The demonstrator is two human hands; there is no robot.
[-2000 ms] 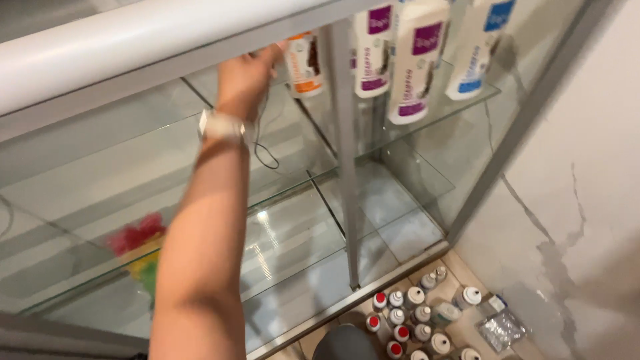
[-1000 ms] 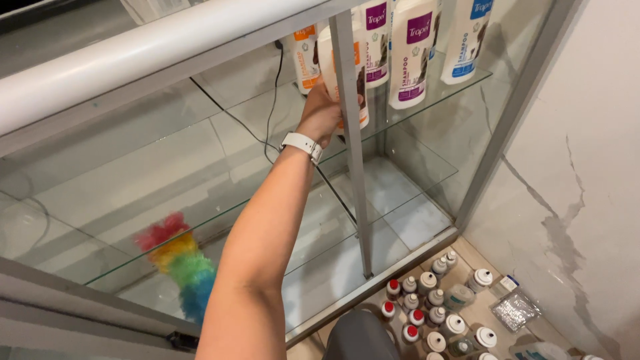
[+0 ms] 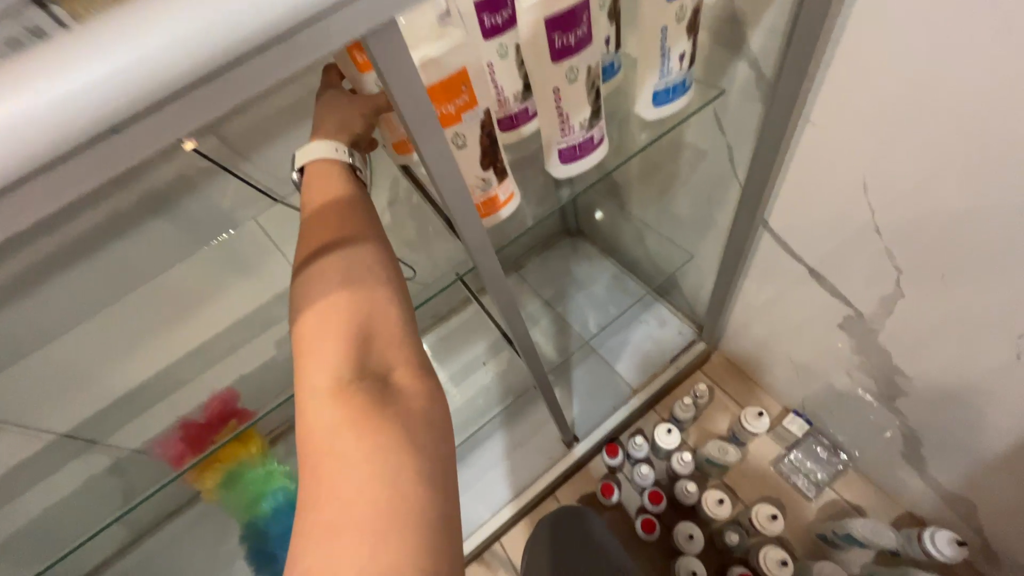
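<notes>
My left hand (image 3: 348, 112), with a white watch (image 3: 330, 154) on the wrist, reaches up into the glass display case. Its fingers touch an orange-labelled white bottle (image 3: 398, 140) partly hidden by the metal upright; whether they grip it cannot be told. Just right of the upright, another orange-labelled bottle (image 3: 472, 128) stands on the glass shelf (image 3: 632, 148). Beside it are purple-labelled shampoo bottles (image 3: 570, 96) and blue-labelled ones (image 3: 669, 60). My right hand is out of view.
The metal upright (image 3: 472, 216) divides the case front. A rainbow duster (image 3: 256, 480) lies lower inside at left. Several capped bottles (image 3: 716, 504) and a clear plastic packet (image 3: 812, 462) are on the tiled floor, by a cracked wall (image 3: 920, 240). A dark knee shows below.
My left hand has let go of the orange-labelled bottle it held one second ago, which now stands right of the upright. The hand has moved left to a bottle behind the upright.
</notes>
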